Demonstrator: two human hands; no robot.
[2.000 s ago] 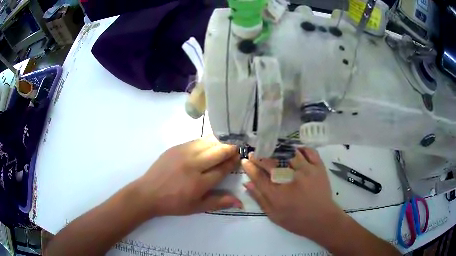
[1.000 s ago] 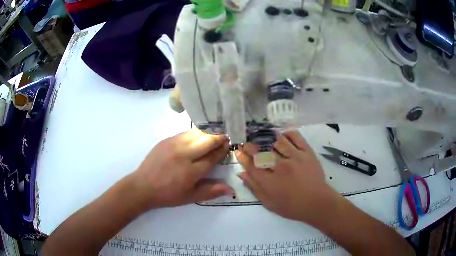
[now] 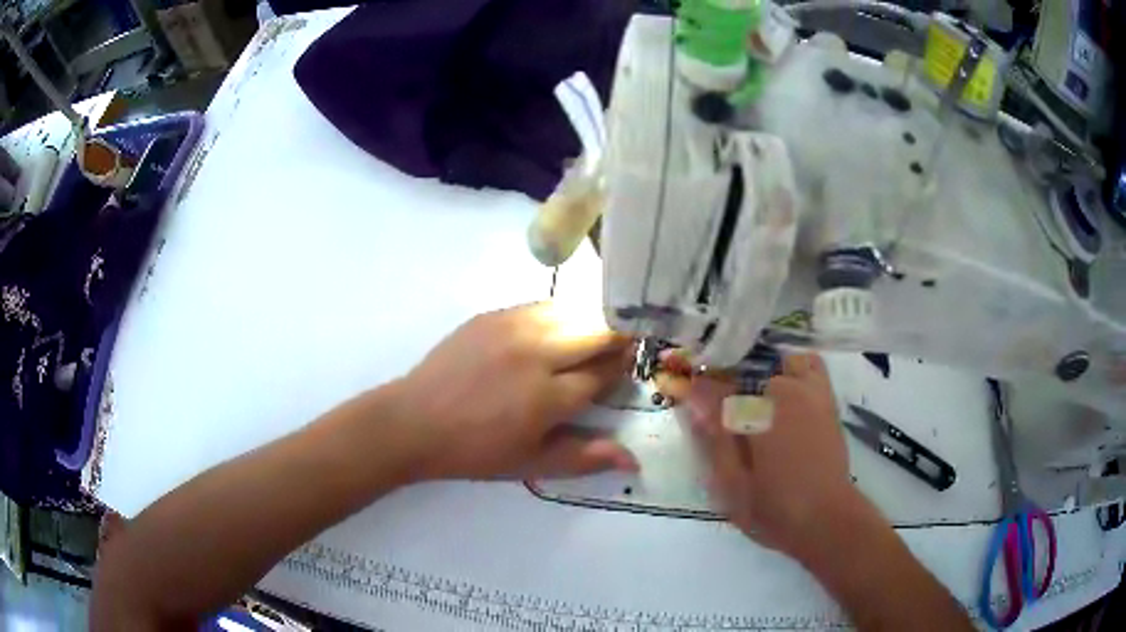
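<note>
The off-white sewing machine (image 3: pixel 692 210) stands over the white table. Its presser foot and needle (image 3: pixel 645 359) show small and blurred between my fingertips. My left hand (image 3: pixel 512 395) lies flat on the left of the foot, fingertips close to it, thumb apart on the machine bed. My right hand (image 3: pixel 778 457) is on the right of the foot, its fingers partly hidden behind the machine head and knob. Something small and dark is near the right fingertips; I cannot tell what it is. No cloth shows clearly under either hand.
Dark purple cloth (image 3: pixel 457 93) lies behind the machine head. Black thread snips (image 3: pixel 904 447) and pink-and-blue scissors (image 3: pixel 1020 556) lie on the right. A purple basket (image 3: pixel 104 358) with dark embroidered pieces is at the left. A printed ruler (image 3: pixel 469 605) runs along the front edge. A machine lamp (image 3: pixel 566 222) glows left of the head.
The camera view has shifted, so the machine appears further right. My right fingers have changed pose, with the fingertips slightly raised beside the foot. My left hand stays beside the foot.
</note>
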